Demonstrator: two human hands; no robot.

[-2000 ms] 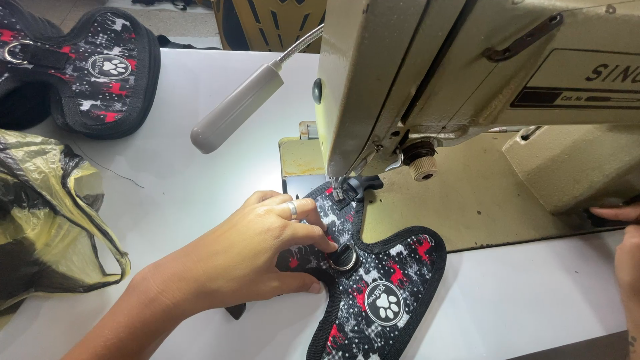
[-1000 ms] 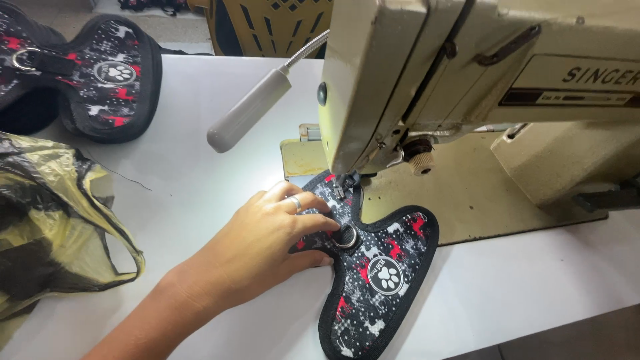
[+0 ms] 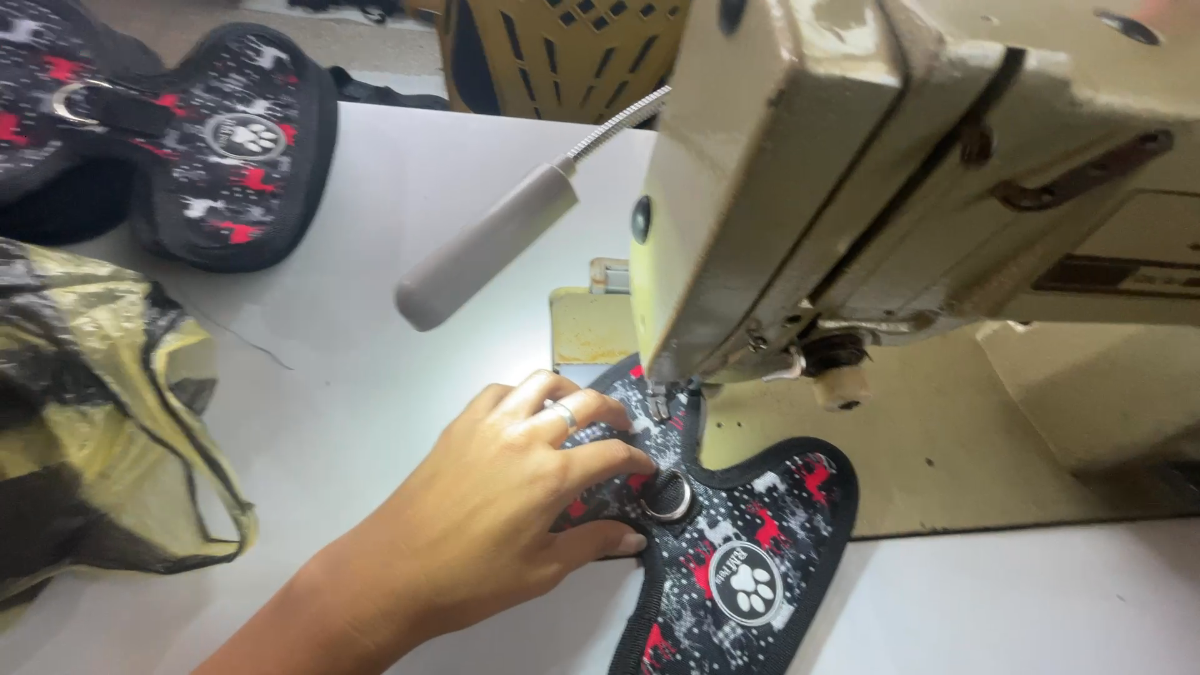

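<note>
A padded pet harness piece [image 3: 731, 534] lies under the presser foot [image 3: 659, 401] of a Singer sewing machine [image 3: 806, 169]. Its fabric is black, printed with red and white deer, edged in black binding, and bears a round paw badge. My left hand [image 3: 534, 478], with a ring on one finger, presses on the piece left of the foot. Its fingertips rest beside the metal D-ring [image 3: 667, 497], thumb and fingers apart. Part of the fabric is hidden beneath the hand and the machine head. My right hand is out of view.
A matching harness piece [image 3: 253, 159] lies at the upper left. Below it sits a yellow and black plastic bag [image 3: 103, 412]. A grey lamp on a flexible neck [image 3: 487, 248] hangs over the white table [image 3: 375, 206]. A yellow-brown perforated plastic object [image 3: 562, 56] stands beyond the edge.
My right hand, at the right edge two seconds ago, has gone out of view. A small black part near the presser foot then no longer shows there. My left hand stays on the harness piece.
</note>
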